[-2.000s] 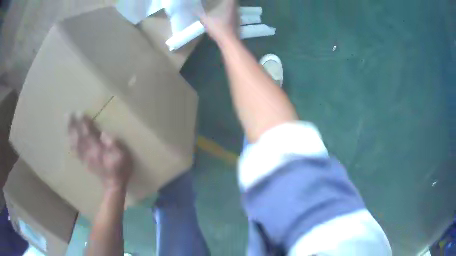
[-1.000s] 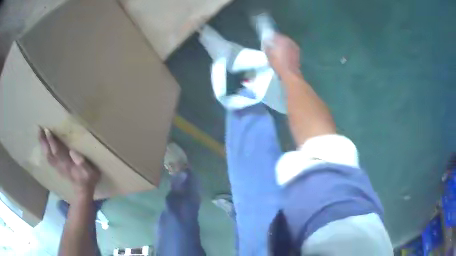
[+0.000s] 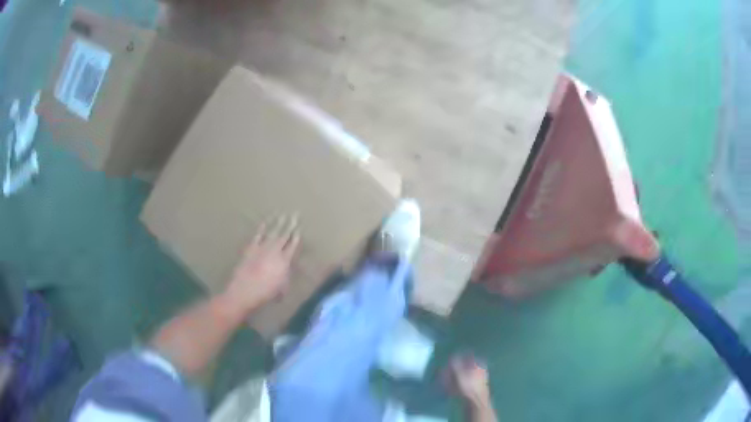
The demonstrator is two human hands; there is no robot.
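Note:
A closed brown carton [image 3: 222,181] lies at a slant in the head view, partly over the edge of a pale wooden board [image 3: 428,91]. My left hand [image 3: 268,264] rests flat on the carton's near part, fingers a little apart, not gripping. My right hand [image 3: 468,379] is low in the picture, small and blurred; its fingers and anything in them cannot be made out. A blurred white piece [image 3: 405,350], apparently paper, shows between my leg and that hand; contact is not clear.
Another carton with a white label [image 3: 82,78] stands at upper left. White crumpled strips [image 3: 22,148] lie on the green floor at far left. A red pallet jack [image 3: 568,198] with a dark handle [image 3: 708,317] stands right of the board. My shoe [image 3: 403,227] is beside the carton.
The view has swung, bringing the board and red pallet jack in. My left hand is still on a carton surface. My right hand has gone from the upper middle to the bottom, and the looped white strip no longer shows clearly.

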